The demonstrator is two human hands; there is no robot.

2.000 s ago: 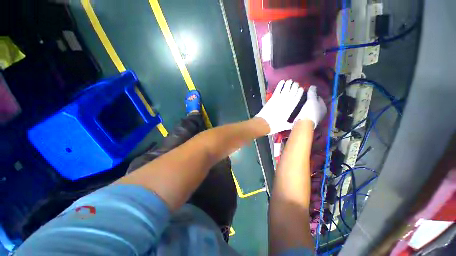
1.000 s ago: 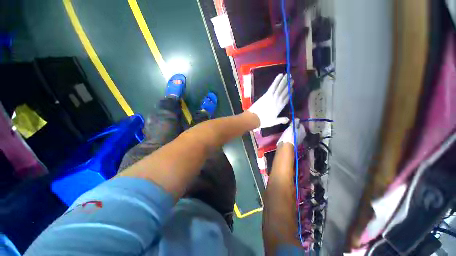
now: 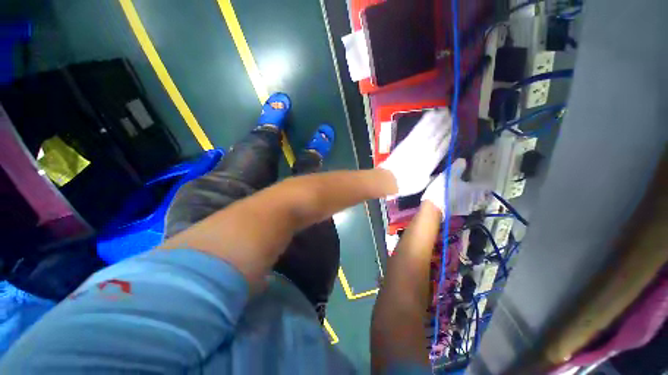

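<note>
A flat black box unit [image 3: 406, 126] lies in a red-orange holder [image 3: 384, 113] on the pink-lined shelf, a white label at its edge. My left hand [image 3: 421, 150], white-gloved, lies flat across this unit with fingers extended, covering much of it. My right hand [image 3: 458, 192], white-gloved and blurred, is at the unit's rear edge beside the socket strip; its fingertips and anything in them are unclear. A long blue cable [image 3: 455, 80] passes over both hands. Another black unit [image 3: 399, 40] lies in a red-orange holder farther up, with a white paper slip [image 3: 357, 55].
An off-white socket strip [image 3: 540, 80] with black adapters [image 3: 510, 64] and blue leads runs behind the units. A grey rack part [image 3: 593, 146] is at right. A blue stool [image 3: 135, 234], black bins [image 3: 121, 121] and my blue-shod feet are on the left over the green floor.
Since one second ago, the view has shifted, showing more sockets. My left hand stays over the same unit. My right hand has turned outward toward the socket strip and blurred.
</note>
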